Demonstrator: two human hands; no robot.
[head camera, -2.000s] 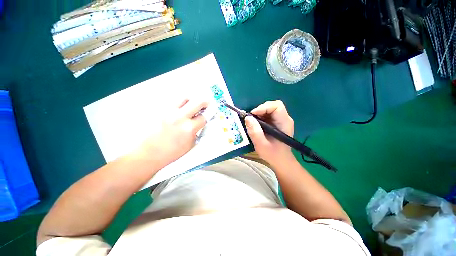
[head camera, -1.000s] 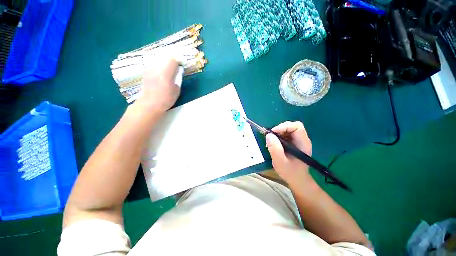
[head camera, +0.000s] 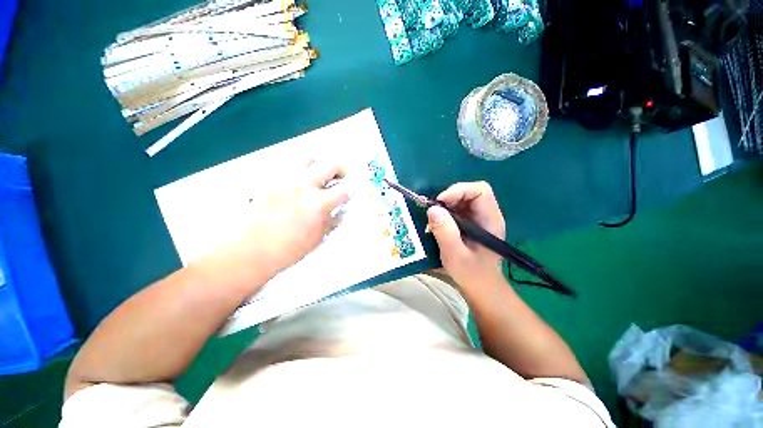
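A row of small green circuit boards (head camera: 399, 219) lies along the right edge of the white work pad (head camera: 201, 201), with small orange-yellow bits beside it. My right hand (head camera: 468, 230) holds the black soldering iron (head camera: 502, 249), its metal tip at the upper part of the row. My left hand (head camera: 293, 217) is over the pad, fingers bent, fingertips just left of the boards. Something thin and pale shows at its fingertips, too blurred to name; whether it is gripped cannot be told.
Pile of flexible strips (head camera: 209, 63) at upper left. Green board stock (head camera: 456, 21) at top. Round tip-cleaning pot (head camera: 504, 117), black soldering station (head camera: 619, 63) and dark strip bundle (head camera: 743, 79) at right. Blue bin (head camera: 33, 267) at left edge. Plastic bag (head camera: 686, 376) at lower right.
My left hand has moved from the strip pile back over the pad, near the boards. My right hand still holds the iron at the row. The camera view has shifted.
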